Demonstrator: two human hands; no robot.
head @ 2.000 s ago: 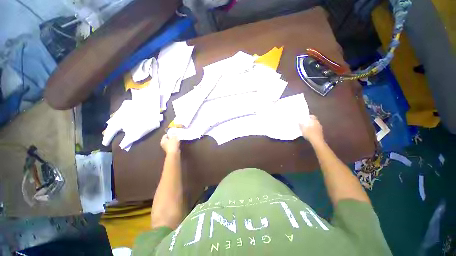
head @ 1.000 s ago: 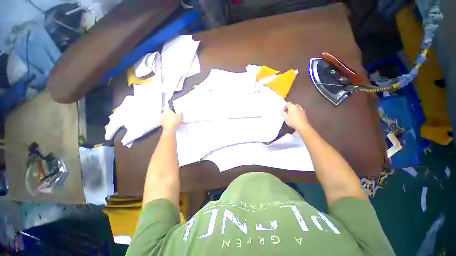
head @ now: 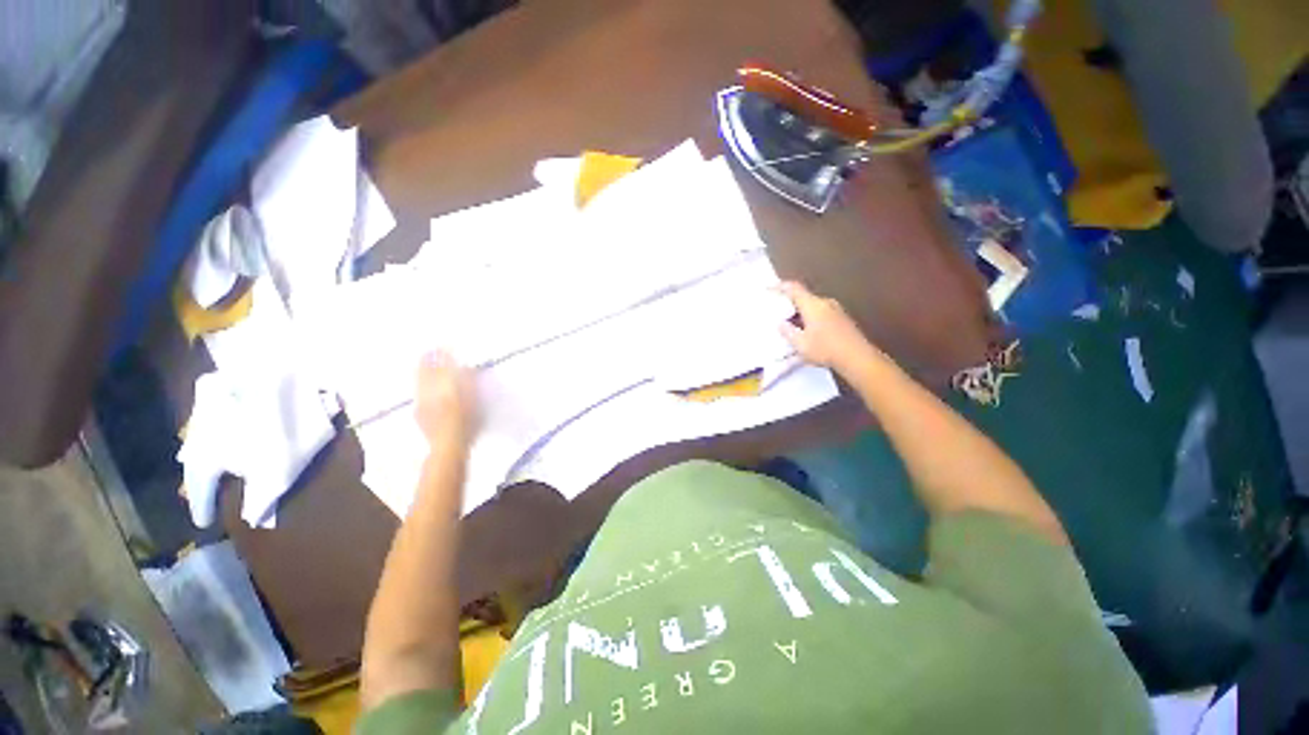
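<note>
A white garment panel (head: 574, 273) lies spread over other white panels on the brown pressing table, with a thin dark seam line running across it. My right hand (head: 821, 328) grips the panel's right edge near the seam's end. My left hand (head: 448, 402) is on the panel just below the seam, toward its left end; it is blurred and its fingers cannot be made out. Below, another white panel (head: 603, 445) shows a curved seam and a small mustard patch. The steam iron (head: 790, 141) stands beyond the panels at the upper right; no hand touches it.
A crumpled white heap with mustard patches (head: 266, 417) lies at the table's left. The long brown padded arm (head: 108, 230) is at far left, with a second iron (head: 101, 668) below it. A hose (head: 965, 108) runs up right, above the blue scrap bin (head: 1012, 216). Offcuts lie on the green floor.
The view has turned and shifted. The upper panel now lies straighter, covering more of the lower one. My left hand has moved from the panel's left edge onto its surface; my right hand stays at the right edge.
</note>
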